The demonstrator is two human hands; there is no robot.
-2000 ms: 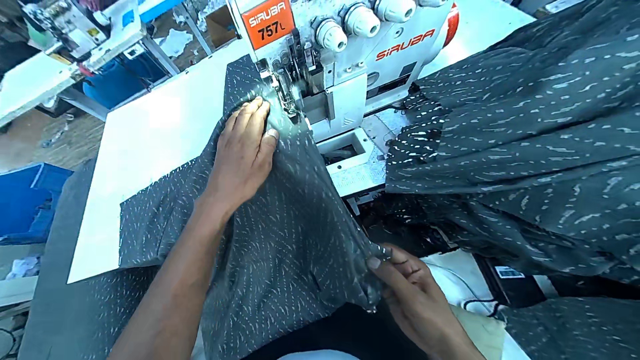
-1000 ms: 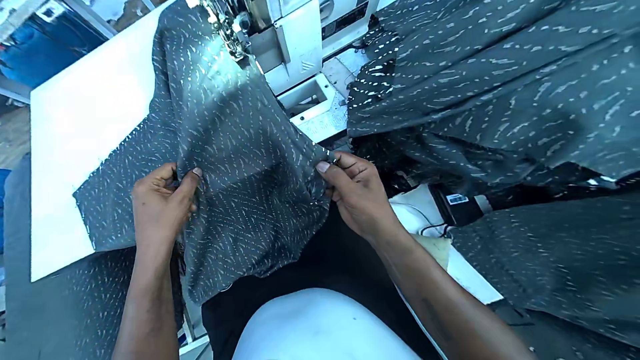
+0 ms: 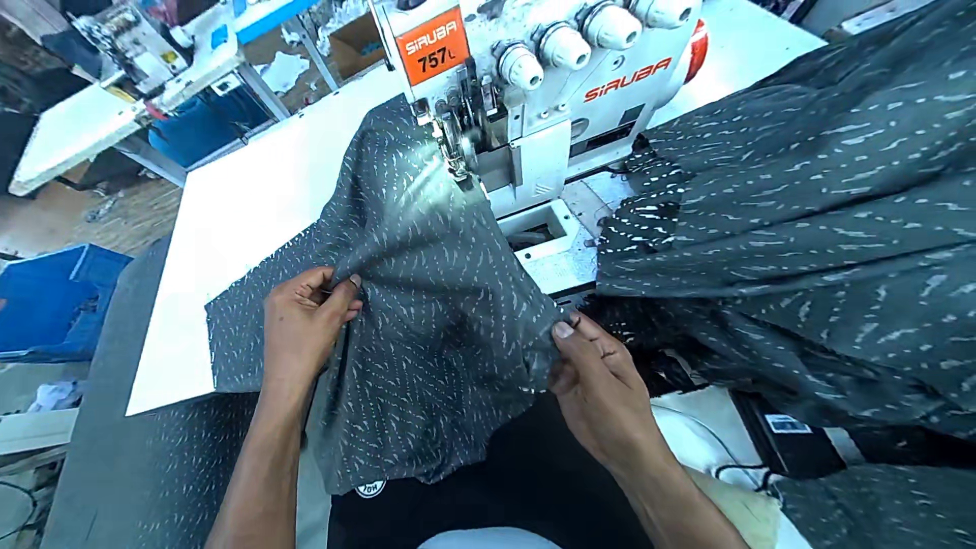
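Observation:
A dark grey fabric piece with white flecks (image 3: 427, 305) lies over the white table and hangs down toward my lap. Its upper edge runs under the presser foot (image 3: 460, 171) of a white Siruba overlock sewing machine (image 3: 541, 152), where a lamp lights the cloth. My left hand (image 3: 305, 320) pinches a fold of the cloth between thumb and fingers, left of the middle. With thumb and fingers, my right hand (image 3: 598, 374) grips the right edge of the same cloth, below and right of the presser foot. The needle tips are too small to make out.
A large heap of the same flecked fabric (image 3: 808, 229) covers the right side. The white tabletop (image 3: 252, 221) extends to the left. Farther off are a blue bin (image 3: 57, 305) and another sewing machine (image 3: 137, 49) on a table. A black device (image 3: 793, 435) lies at the lower right.
Two seconds ago my left hand lay flat on the cloth beside the presser foot; it now pinches a fold lower down. My right hand keeps its grip on the edge. The view has shifted.

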